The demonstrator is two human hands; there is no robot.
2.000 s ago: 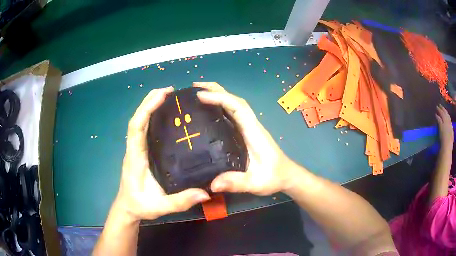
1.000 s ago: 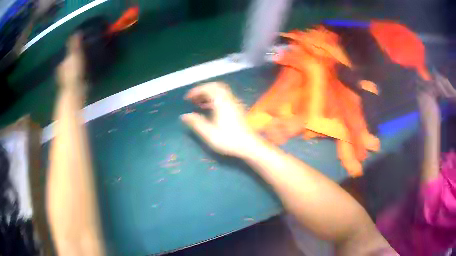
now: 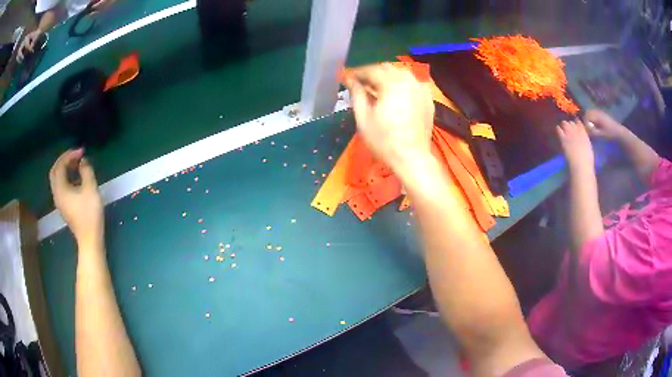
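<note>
A pile of orange straps [image 3: 372,180] with small holes lies at the centre right of the green bench. My right hand [image 3: 394,110] is over the top of the pile, its fingers pinched on an orange strap; a bit of orange shows at the fingertips and the hand hides the rest. A black housing [image 3: 87,107] with an orange loop [image 3: 124,71] sticking out stands on the green belt at the upper left. My left hand [image 3: 76,190] is empty just below it, near the rail, fingers apart.
A pale rail [image 3: 199,151] with an upright post [image 3: 324,59] divides bench and belt. Orange and pale plugs [image 3: 221,254] dot the bench. A carton [image 3: 29,280] is at left. A person in pink [image 3: 619,258] works at right beside fine orange scraps [image 3: 523,66]. Another person's hands [image 3: 29,44] show upper left.
The housing went from both my hands to the belt. My left hand has let go and drawn back from it. My right hand has moved up onto the strap pile and closed. The view has turned left.
</note>
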